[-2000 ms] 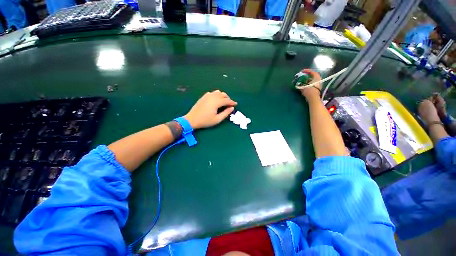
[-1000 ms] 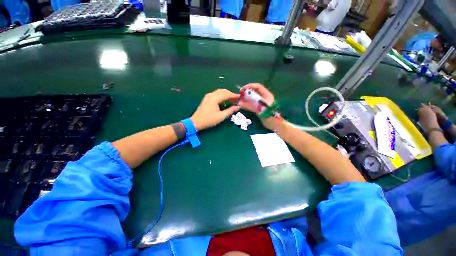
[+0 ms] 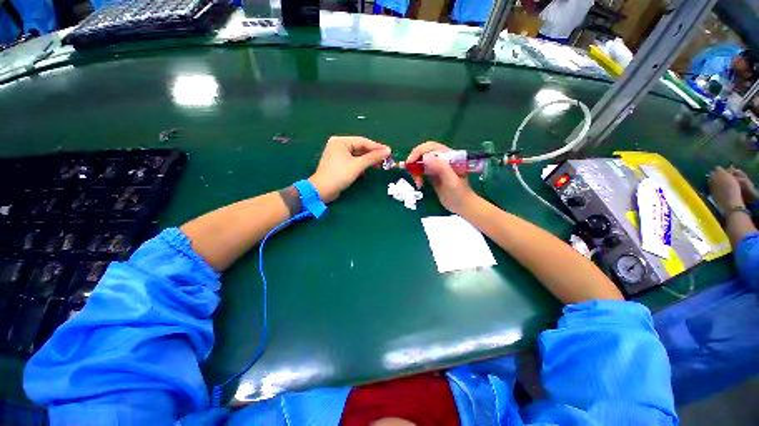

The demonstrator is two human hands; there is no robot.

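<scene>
My right hand (image 3: 443,176) holds the red and clear glue dispensing syringe (image 3: 458,163) nearly level, its tip pointing left. My left hand (image 3: 344,166) pinches a tiny metallic component (image 3: 387,163) between thumb and fingertips, right at the syringe's tip. Whether the tip touches it is too small to tell. A crumpled white tissue (image 3: 405,193) lies just below the fingertips. A flat white paper sheet (image 3: 458,243) lies nearer me, below my right hand. The pale air hose (image 3: 545,108) loops from the syringe's green back end towards the controller.
The grey controller box (image 3: 612,218), with a yellow tray (image 3: 699,204) on top, stands at right beside a metal post (image 3: 645,79). A large black component tray (image 3: 83,233) lies at left. Small bits (image 3: 283,139) lie on the green surface. Another person's hands (image 3: 730,187) are at far right.
My right hand came from the far right beside the post to my left hand with the syringe, then turned it level, tip towards the left fingertips. My left hand has shifted slightly.
</scene>
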